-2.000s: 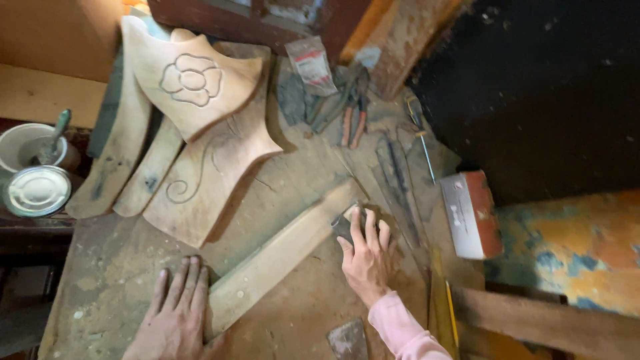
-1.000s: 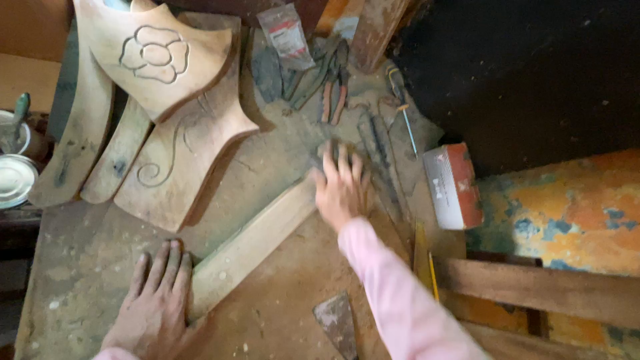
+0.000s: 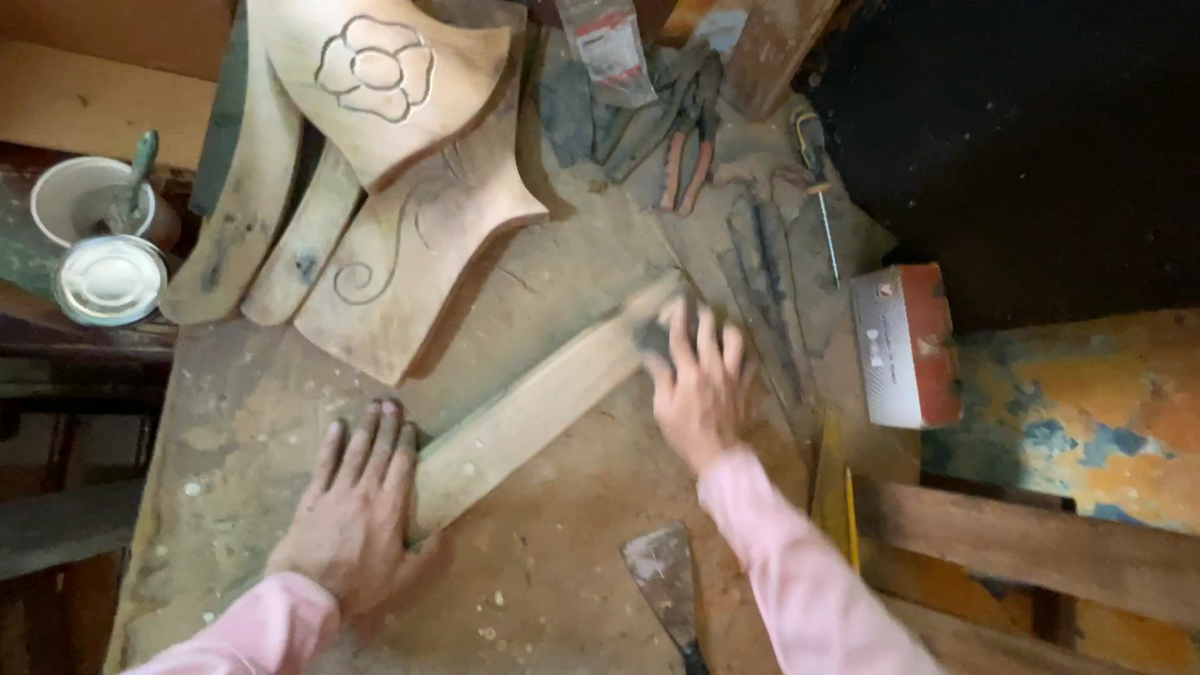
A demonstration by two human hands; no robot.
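A long pale wooden strip (image 3: 534, 422) lies diagonally on the dusty workbench (image 3: 553, 562). At its lower left end my left hand (image 3: 356, 497) rests flat on the bench, its side and thumb against the strip and its fingers extended. My right hand (image 3: 698, 375) is at the far upper end, fingers bent over a small dark pad (image 3: 653, 339), perhaps sandpaper, pressed to the wood. The pad is blurred and partly hidden by the fingers. A scraper (image 3: 664, 567) with a flat metal blade lies below my right hand.
Carved wooden panels (image 3: 450, 234) and curved pieces (image 3: 248, 225) lie upper left. Pliers (image 3: 687, 169), a plastic packet (image 3: 609, 52) and a screwdriver (image 3: 823, 211) lie at the back. A red and white box (image 3: 905, 347) stands right. A tub (image 3: 80, 202) with a brush and a lidded can (image 3: 111, 279) stand left.
My right hand has stayed near the strip's upper end, shifting a little along it with the pad. The left hand remains at the lower end. The view has shifted.
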